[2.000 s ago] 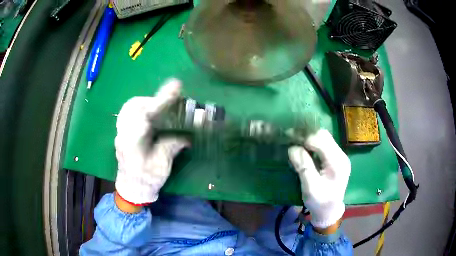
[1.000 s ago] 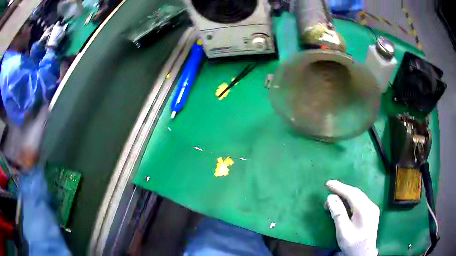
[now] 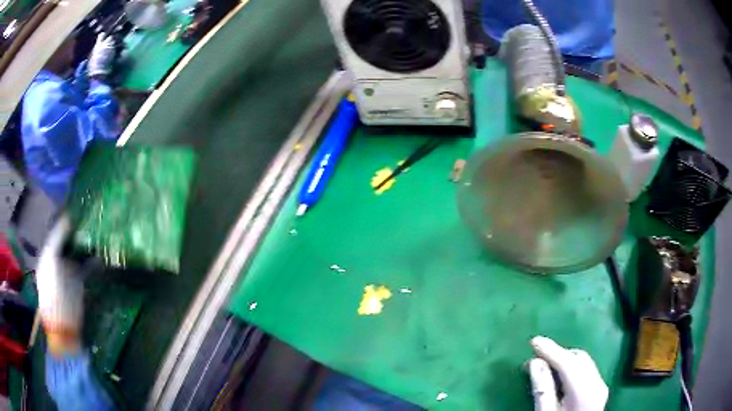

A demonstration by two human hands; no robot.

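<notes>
My left hand, in a white glove with an orange cuff, is blurred at the far left. It grips a green circuit board by its lower left edge, above the dark conveyor-like rail; pale solder-like marks show on the blurred board. My right hand, also gloved, is over the green mat at the lower right, cut off by the bottom edge. Its thumb and finger are apart, and nothing is seen in it.
Another board lies lower left. On the mat are yellow scraps, a blue stick, black tweezers, an extraction hood, an iron stand with sponge. A grey fan unit stands behind. A person works upper left.
The board my two hands held at first is gone from over the mat. My left hand has reached over the rail and now holds a board raised there. The view has turned left.
</notes>
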